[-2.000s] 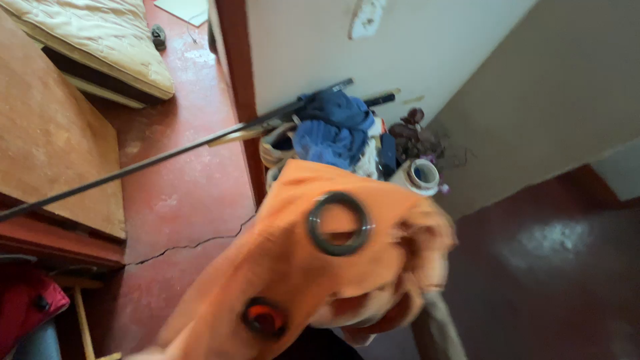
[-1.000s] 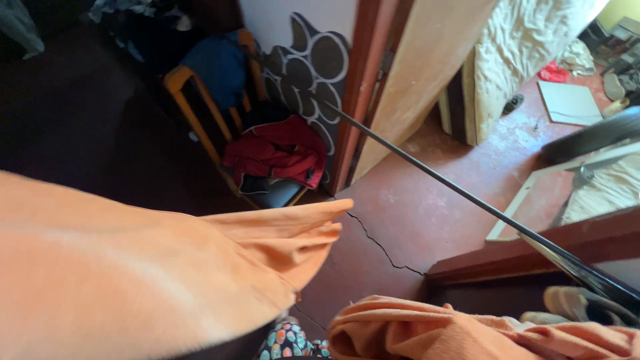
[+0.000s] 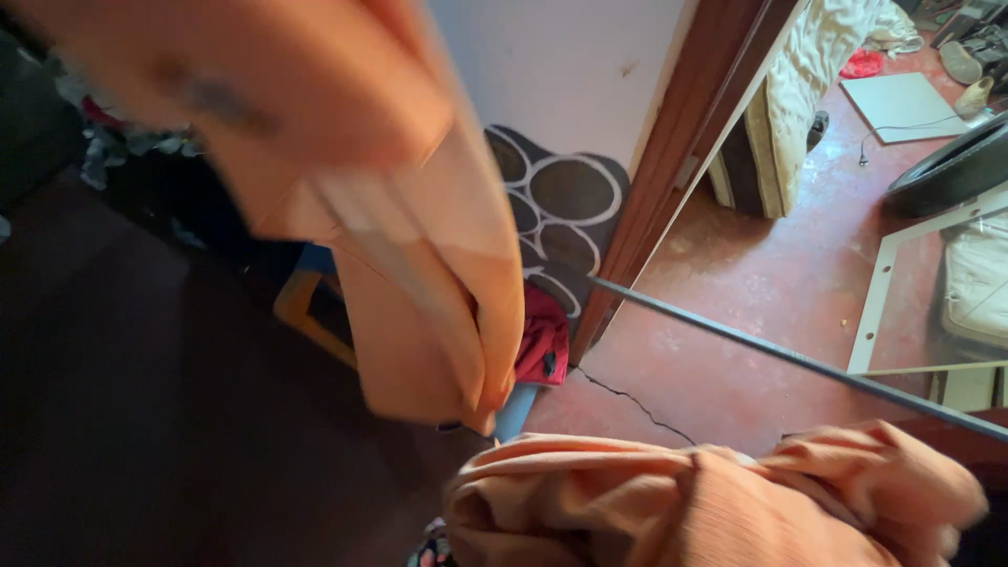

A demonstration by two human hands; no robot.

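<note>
A large orange cloth, perhaps a curtain with metal rings, fills much of the view. One blurred part of the cloth [image 3: 409, 260] hangs at the upper left and centre, with a dark, blurred spot that may be a ring. Another part, a bunched orange cloth [image 3: 677, 504], lies across the bottom right. A thin dark rod [image 3: 756, 339] runs slantwise from the door frame to the right edge. Neither of my hands can be made out; the cloth may hide them.
Beside the wooden door frame [image 3: 677, 157] is a dark panel with ring patterns [image 3: 567, 189]. A wooden chair [image 3: 311, 315] and a red garment [image 3: 543, 335] are partly behind the cloth. Through the doorway are a mattress [image 3: 776, 134], a tire [image 3: 953, 169], a white board [image 3: 906, 106] and a white-framed pane [image 3: 874, 299].
The cloth at the left has risen and now hangs in front of the chair and red garment, which showed more fully a second ago. The view swung strongly away from the wall corner earlier.
</note>
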